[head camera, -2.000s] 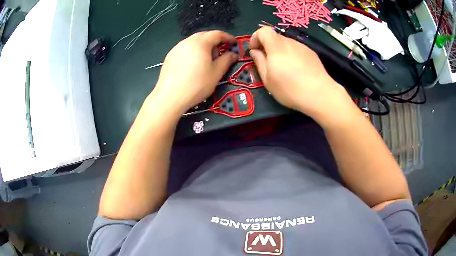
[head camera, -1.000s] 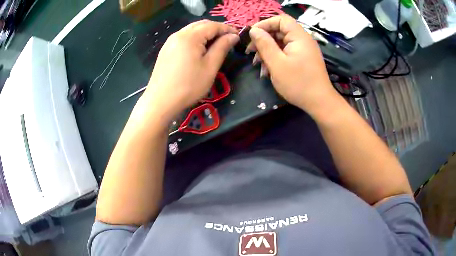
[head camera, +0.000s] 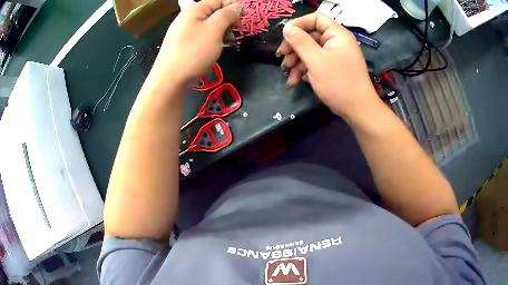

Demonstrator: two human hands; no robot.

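Note:
My left hand (head camera: 195, 42) is at the near-left edge of a pile of pink-red sticks (head camera: 259, 16), fingers bent together; I cannot tell if it holds anything. My right hand (head camera: 331, 67) is raised over the bench to the right, fingers curled and thumb near the index finger; any small item in it cannot be made out. Three red thermometers lie in a column: one (head camera: 213, 78) partly behind my left forearm, one (head camera: 233, 96) below it, and one (head camera: 223, 139) nearest the bench edge. Their stems point left; parts are hidden by my arm.
Small white rings (head camera: 277, 116) lie near the bench edge. A white foam box (head camera: 47, 167), black block (head camera: 81, 117) and wire loop (head camera: 114, 78) are at left. A cardboard box (head camera: 142, 14) is behind. Black cables (head camera: 429, 55) and a clear ribbed tray (head camera: 440, 106) are at right.
My hands left the thermometers, met near the sticks, then moved apart, the left one going up and left. The view has shifted, and the thermometers now appear further left.

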